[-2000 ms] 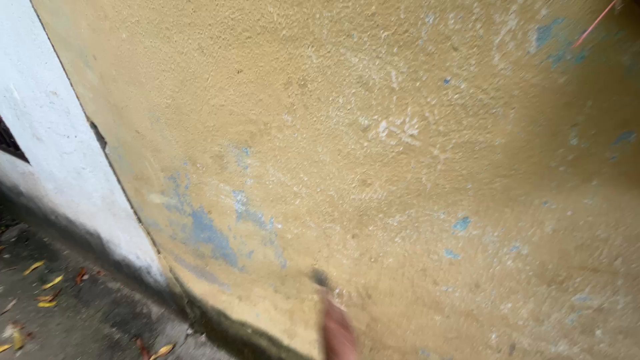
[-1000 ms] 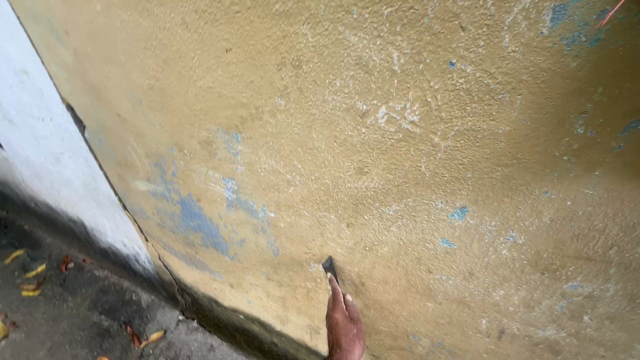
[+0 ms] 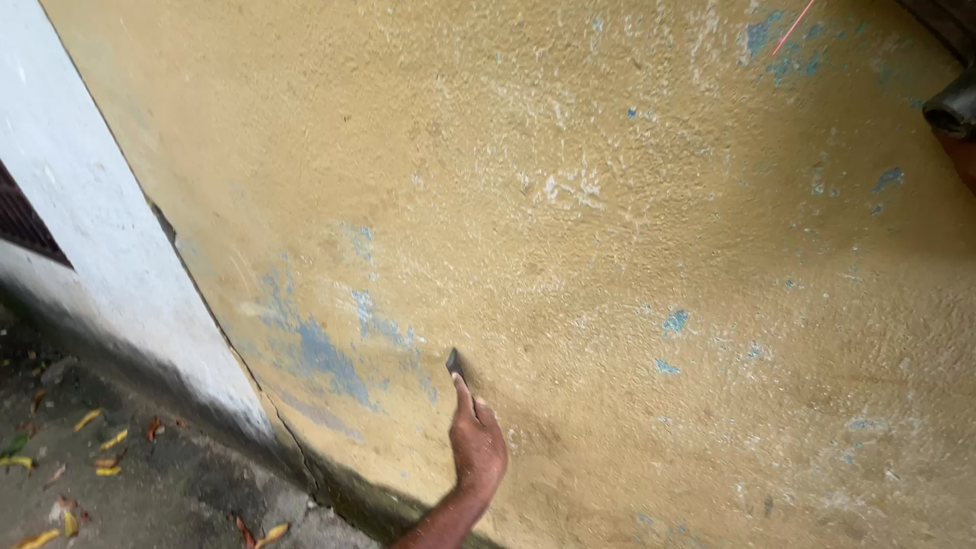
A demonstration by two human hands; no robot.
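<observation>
My right hand [image 3: 478,446] reaches up from the bottom of the view, its forearm bare. Its fingers are closed on a small dark flat scraping tool [image 3: 455,363], whose tip is at the surface of a yellow painted wall [image 3: 488,191]; whether it touches cannot be told. Much of the tool is hidden in the hand. Left of it, the yellow paint is worn, showing a blue-grey patch [image 3: 324,358]. Small blue and white spots lie scattered to the right. My left hand is not in view.
A white pillar [image 3: 130,191] borders the wall at left, with a crack [image 3: 293,442] near their foot. Fallen leaves [image 3: 114,440] lie on the dark ground [image 3: 175,484]. A dark tube-like object [image 3: 951,110] juts in at the right edge. A thin pinkish-red strand [image 3: 793,27] shows above.
My right hand has moved up and left along the wall with the tool, nearer the blue-grey patch. More of the forearm now shows.
</observation>
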